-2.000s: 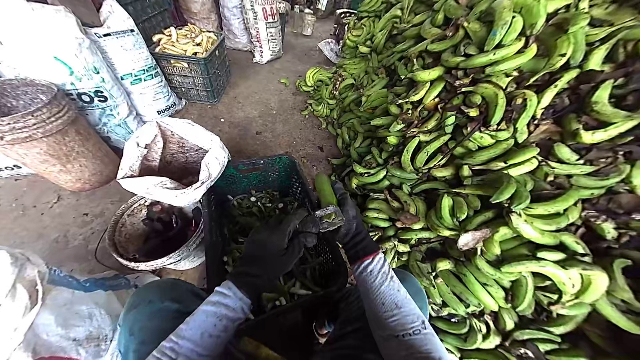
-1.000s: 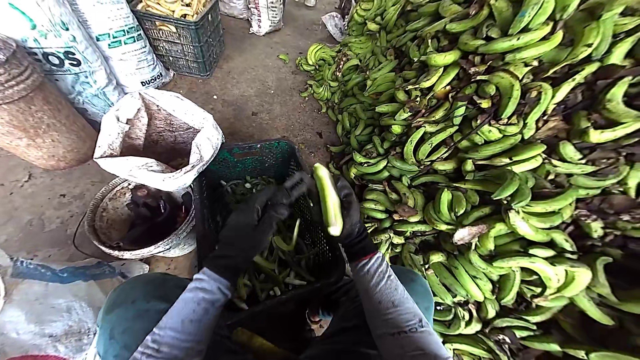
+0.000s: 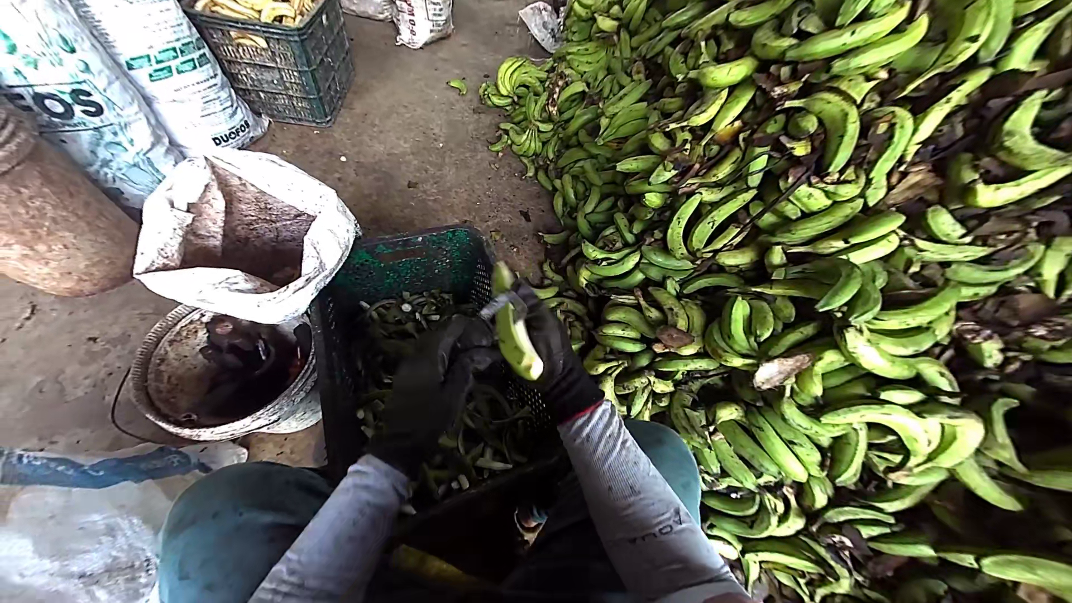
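My right hand (image 3: 548, 347), in a dark glove, holds a partly peeled green plantain (image 3: 517, 339) upright, its pale flesh showing at the lower end. My left hand (image 3: 435, 377), also gloved, grips a small peeling blade (image 3: 498, 306) that touches the plantain's upper part; the handle is hidden in the fingers. Both hands are over a dark green plastic crate (image 3: 410, 251) between my knees, which holds many strips of green peel (image 3: 486, 431).
A large heap of green plantains (image 3: 804, 293) fills the right side. At left stand an open white sack (image 3: 243, 289), a dirty bucket (image 3: 226, 431) with dark contents, a brown container (image 3: 63, 218) and full sacks (image 3: 167, 67). Behind is a crate (image 3: 285, 71) of peeled plantains.
The plantain in my right hand shows more bared flesh than two seconds ago. My left hand has brought the blade back against it, after being apart from it one second ago.
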